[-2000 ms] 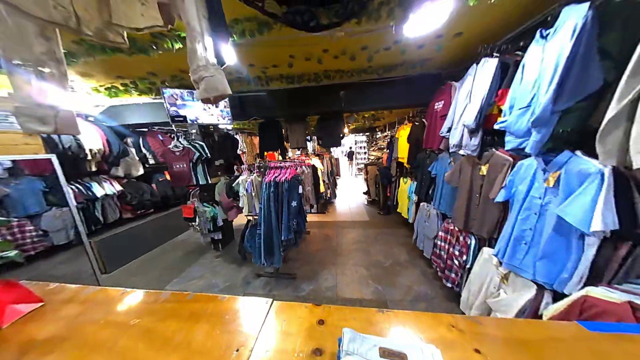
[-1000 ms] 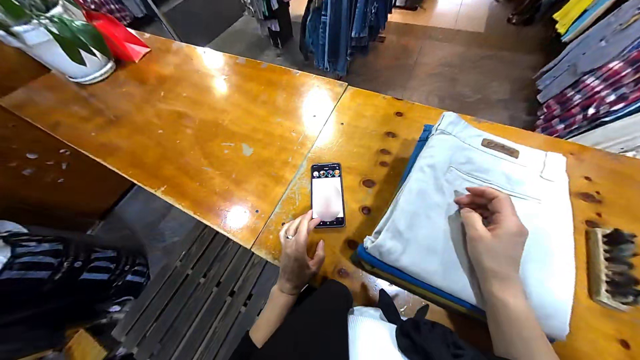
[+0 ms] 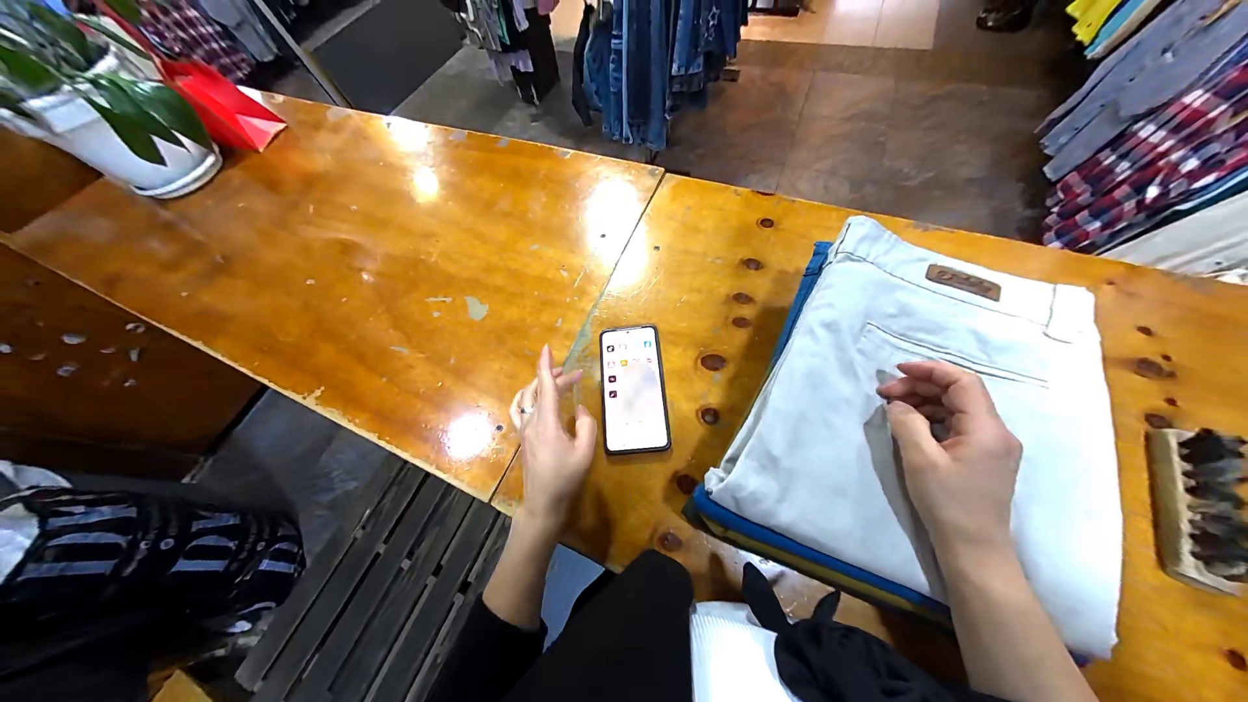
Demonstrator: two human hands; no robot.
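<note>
A smartphone (image 3: 636, 390) with a lit screen of icons lies face up on the wooden counter (image 3: 390, 263). Just left of it my left hand (image 3: 554, 429) hovers, fingers apart, a ring on one finger and nothing held. My right hand (image 3: 951, 439) rests over the top of folded light-coloured trousers (image 3: 809, 419), its fingers curled; whether something small is between them cannot be told. The trousers have a brown patch (image 3: 963, 282) at the waistband and lie on other folded garments, blue and olive at the edges.
A potted plant (image 3: 146, 156) and a red object (image 3: 219, 102) stand at the counter's far left. A holder with dark objects (image 3: 1209, 507) is at the right edge. Slatted dark wood (image 3: 390, 585) lies below the counter. Hanging jeans (image 3: 648, 68) and plaid shirts (image 3: 1150, 156) are beyond.
One second ago my left hand touched the phone; now it is off it, to the left. The phone's screen shows a different page. The view has tilted down since two seconds ago.
</note>
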